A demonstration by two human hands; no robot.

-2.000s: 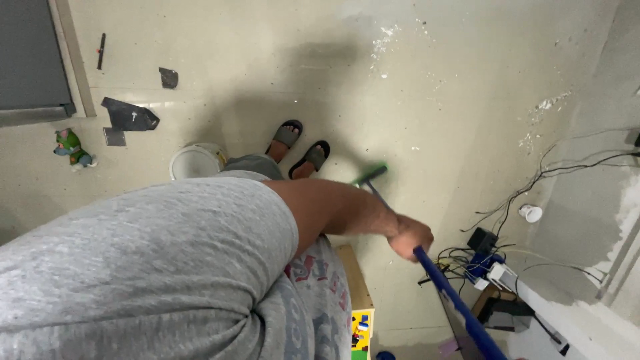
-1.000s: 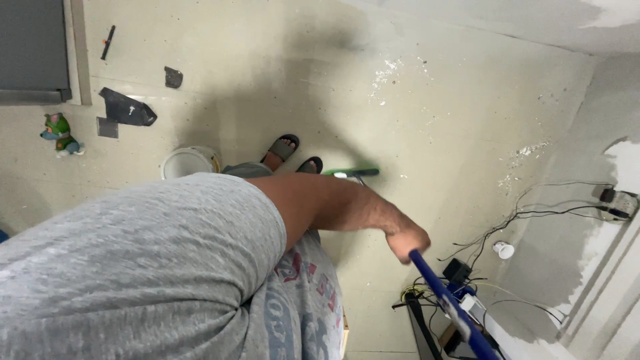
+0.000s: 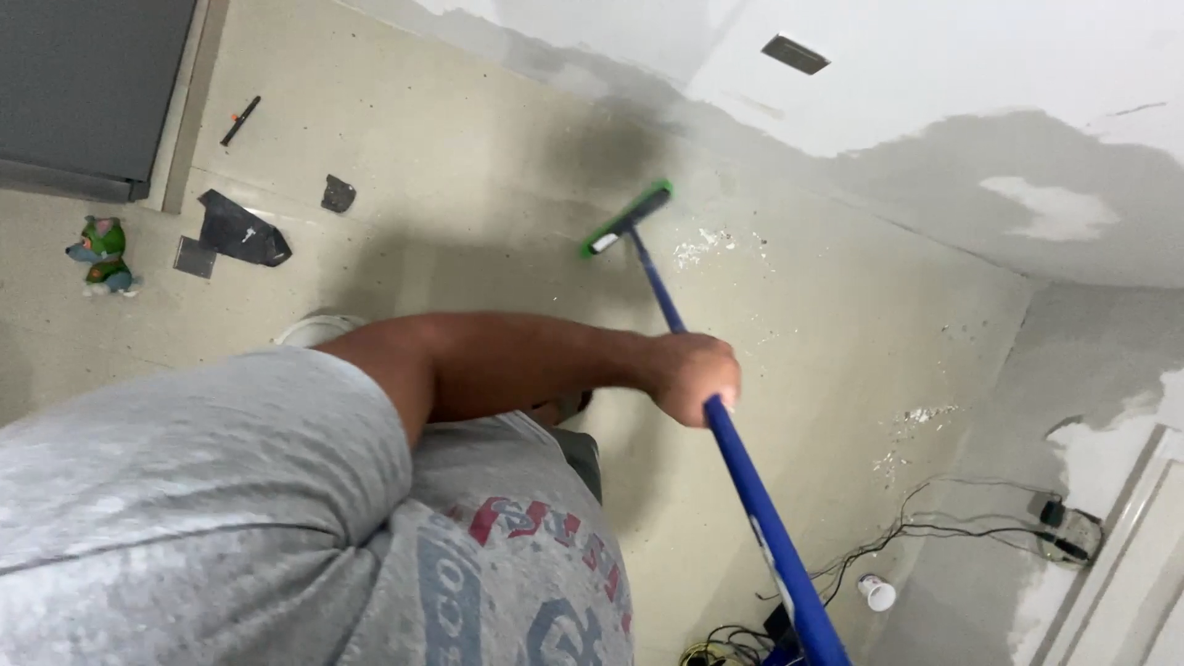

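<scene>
My left hand [image 3: 698, 377] is closed around the blue pole [image 3: 763, 518] of a push broom, right of the middle of the view. Beyond the hand, the broom's narrow head [image 3: 629, 220], dark with a green edge, lies at the floor beside scattered white flakes [image 3: 703, 248]. From my hand, the pole runs down and out of the bottom edge. My left arm reaches across in front of my grey printed T-shirt. My right hand is outside the view.
Dark flat pieces [image 3: 242, 231], a thin black object [image 3: 240, 120] and a green-clad toy figure [image 3: 104, 254] lie at left. A bucket rim [image 3: 319, 328] shows behind my arm. Right are cables [image 3: 888, 535], a white cup [image 3: 876, 592] and a patchy wall [image 3: 971, 199].
The broom head has moved from near my feet to farther out on the floor, by the white flakes. My left hand has stayed on the pole. The view has shifted, showing more wall.
</scene>
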